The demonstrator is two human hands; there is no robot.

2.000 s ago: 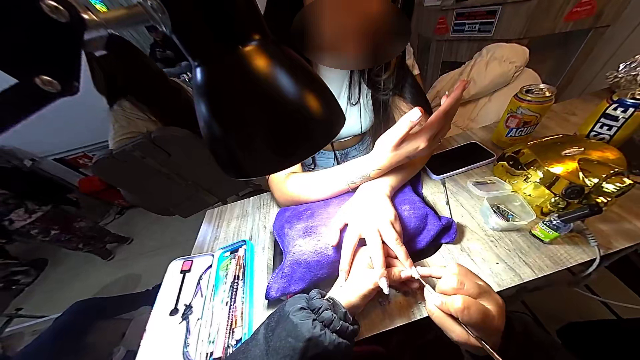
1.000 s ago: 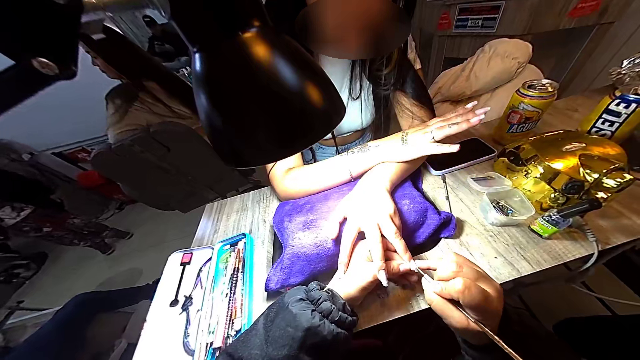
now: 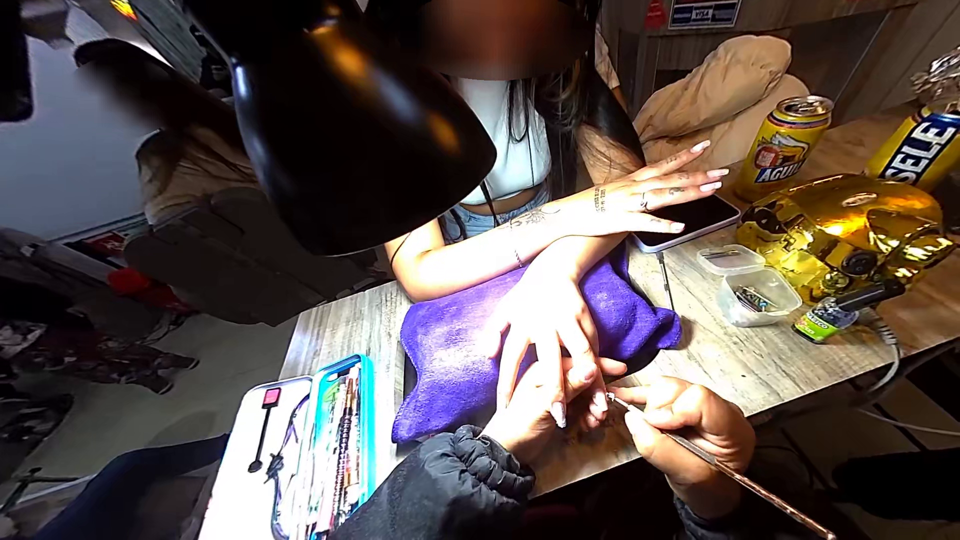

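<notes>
My left hand [image 3: 536, 409], in a black puffy sleeve, holds the fingers of the other person's hand [image 3: 551, 315] from below. That hand rests on a purple towel-covered cushion [image 3: 457, 360], and its nails are long and pale. My right hand [image 3: 690, 431] grips a thin brush-like nail tool [image 3: 742, 480], its tip at one of the person's fingernails. The person's other forearm [image 3: 487, 255], tattooed, crosses over the first one, its hand [image 3: 660, 191] raised with fingers spread.
A black lamp shade [image 3: 360, 127] hangs at upper left. An open case of brushes [image 3: 341, 442] lies at lower left. On the right are a phone [image 3: 694, 221], a small plastic tub [image 3: 757, 296], a small bottle [image 3: 825, 322], a gold skull-shaped object [image 3: 840, 232] and a yellow can [image 3: 787, 146].
The person's raised hand has lowered and its fingers have spread out to the right. My hands stay at the person's fingers, with the tool still in my right hand.
</notes>
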